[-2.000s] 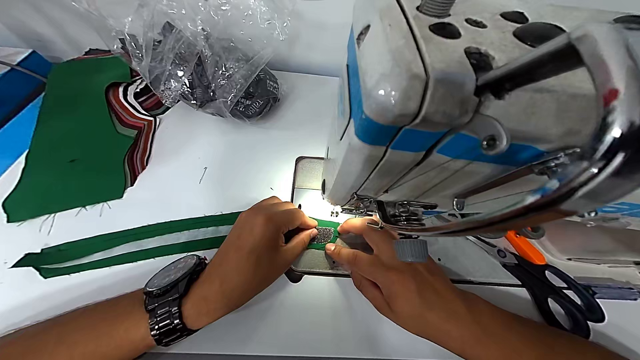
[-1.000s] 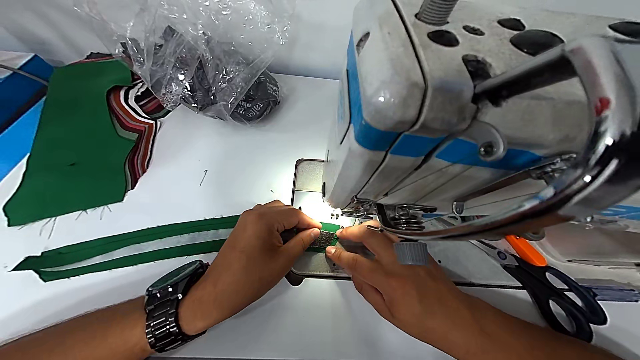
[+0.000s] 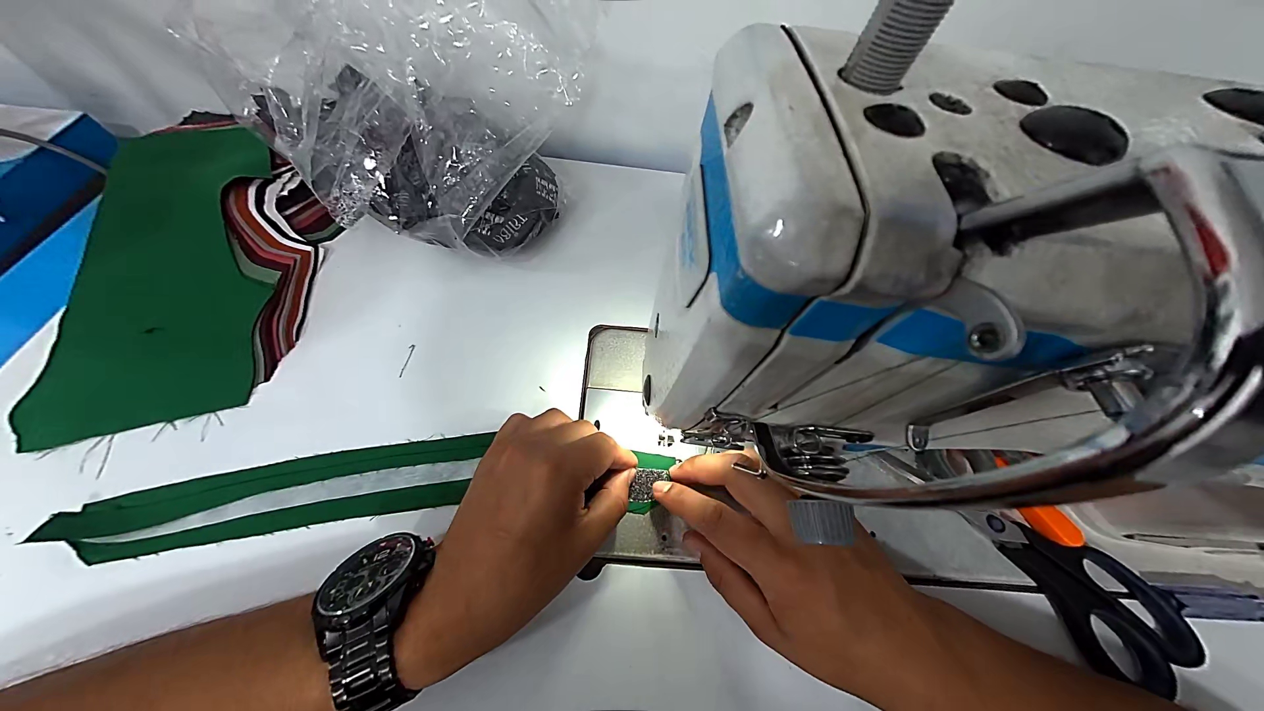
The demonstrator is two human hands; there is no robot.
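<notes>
A long green fabric strip (image 3: pixel 267 480) with a pale middle runs from the left to the metal plate of a sewing machine (image 3: pixel 790 197). At its right end lies a small dark speckled piece (image 3: pixel 647 485). My left hand (image 3: pixel 538 513) pinches the strip and the left edge of this piece between thumb and index finger. My right hand (image 3: pixel 780 533) presses the piece's right edge and the green fabric with its fingertips, just in front of the presser foot area. The needle is not clearly visible.
Green cut fabric (image 3: pixel 148 296) lies over striped fabric (image 3: pixel 286 286) at upper left. A clear plastic bag (image 3: pixel 425 109) with dark contents stands behind. Black-handled scissors (image 3: pixel 1106 592) and an orange object (image 3: pixel 1052 525) lie at right, below the machine's chrome bar.
Both hands stay at nearly the same place by the presser foot. The speckled piece, lighter and more exposed two seconds ago, was darker and partly covered by fingers one second ago.
</notes>
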